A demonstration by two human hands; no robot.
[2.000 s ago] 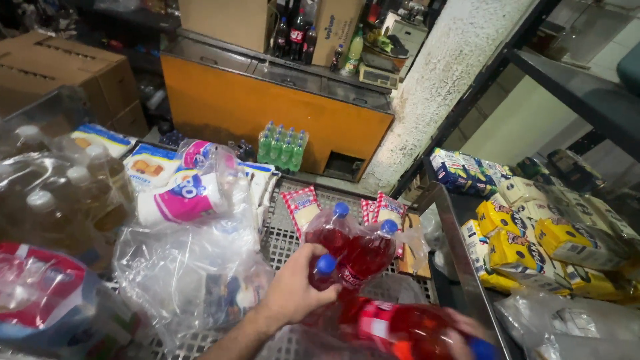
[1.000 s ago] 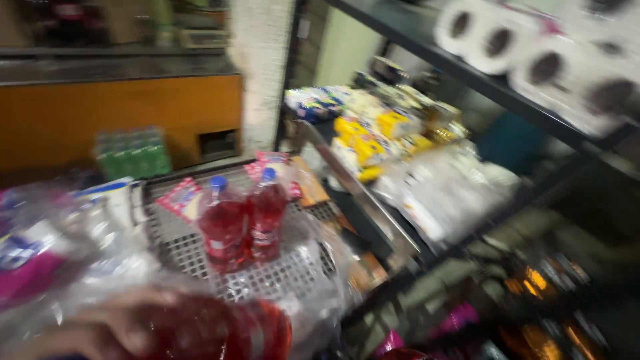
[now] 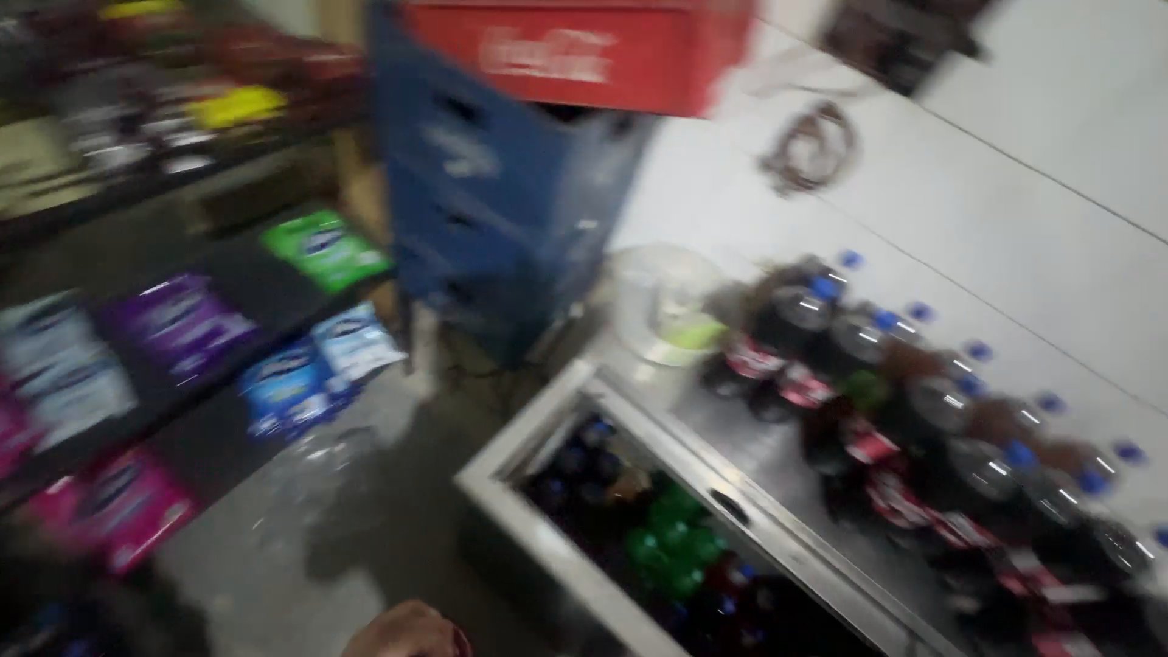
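At the bottom edge, left of centre, a blurred part of a hand, likely my left hand (image 3: 406, 631), comes into view. A small reddish edge shows at its right side; what it holds, if anything, is hidden. My right hand is out of view. To the right of the visible hand is a chest cooler (image 3: 547, 529) with a metal rim and an uncovered section. Inside lie green bottles (image 3: 671, 538), dark bottles (image 3: 579, 465) and red bottles (image 3: 730, 593). Large cola bottles (image 3: 876, 456) with blue caps stand in rows on the cooler's metal top.
Stacked blue crates (image 3: 511, 201) with a red crate (image 3: 566, 55) on top stand behind the cooler. A clear round container (image 3: 662, 301) sits at its far corner. Shelves (image 3: 219, 365) with coloured packets are at left; clear plastic (image 3: 315, 474) lies on the floor.
The view has swung away from the crate with red bottles and the toilet paper shelf to a cooler. A hand was on a red bottle earlier; now only part of a hand shows.
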